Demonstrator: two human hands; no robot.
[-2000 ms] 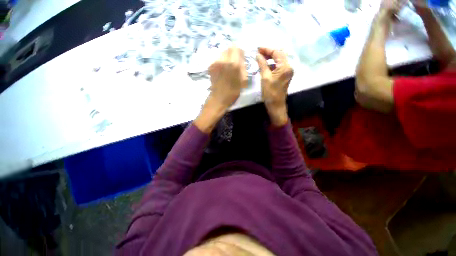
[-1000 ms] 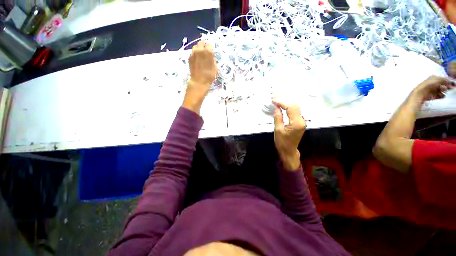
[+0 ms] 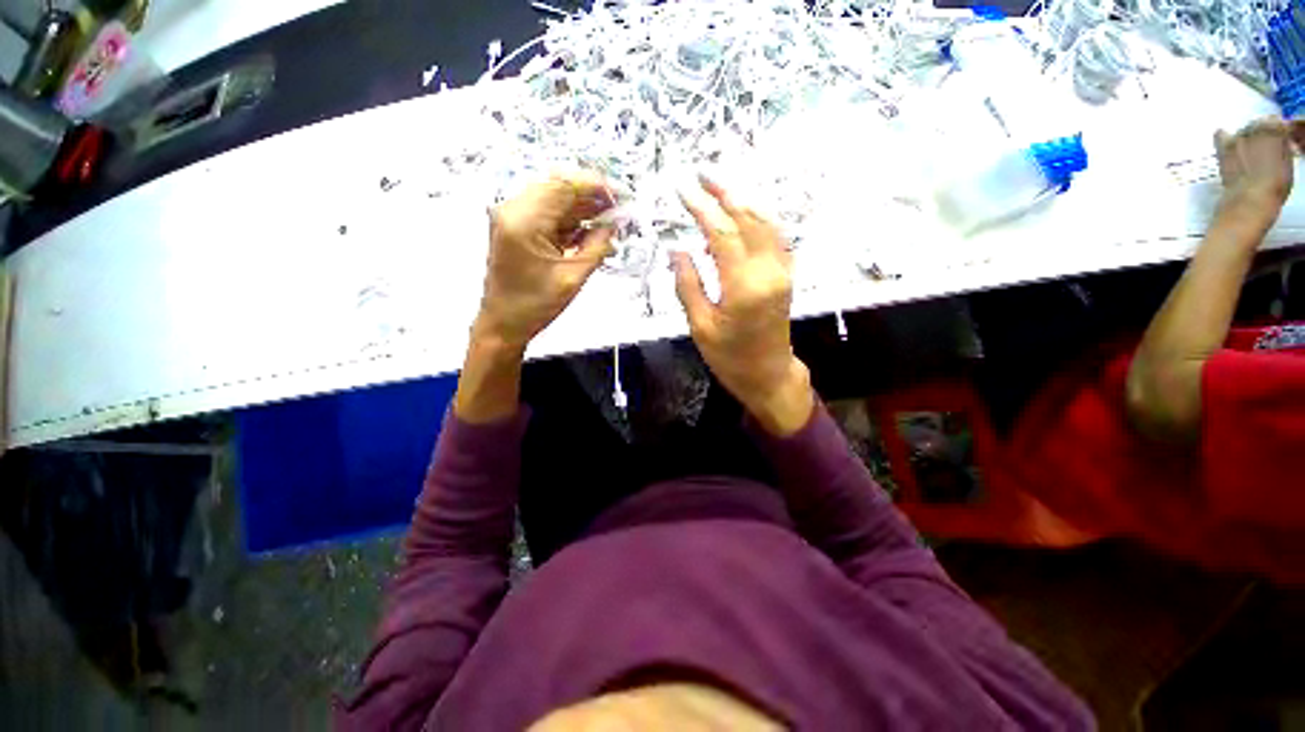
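Note:
My left hand (image 3: 544, 255) is over the white bench (image 3: 258, 293), with thumb and fingers closed on a thin white USB cable. One cable end with a white plug (image 3: 620, 395) hangs below the bench edge between my hands. My right hand (image 3: 737, 286) is beside it with its fingers apart; I see nothing held in it. The loose cable pile (image 3: 716, 79), a white tangle, lies just beyond both hands. Another small plug (image 3: 842, 326) hangs at the bench edge to the right.
A clear bottle with a blue cap (image 3: 988, 186) lies on the right of the bench. Another person's forearm (image 3: 1202, 286) and red sleeve are at the far right. A blue bin (image 3: 344, 465) and an orange-red stool or crate (image 3: 916, 465) are below. A black strip (image 3: 387, 65) runs behind.
My left hand has come back from the pile towards me, now with a cable. My right hand has moved left beside it and opened. The small thing at its fingertips is gone from them.

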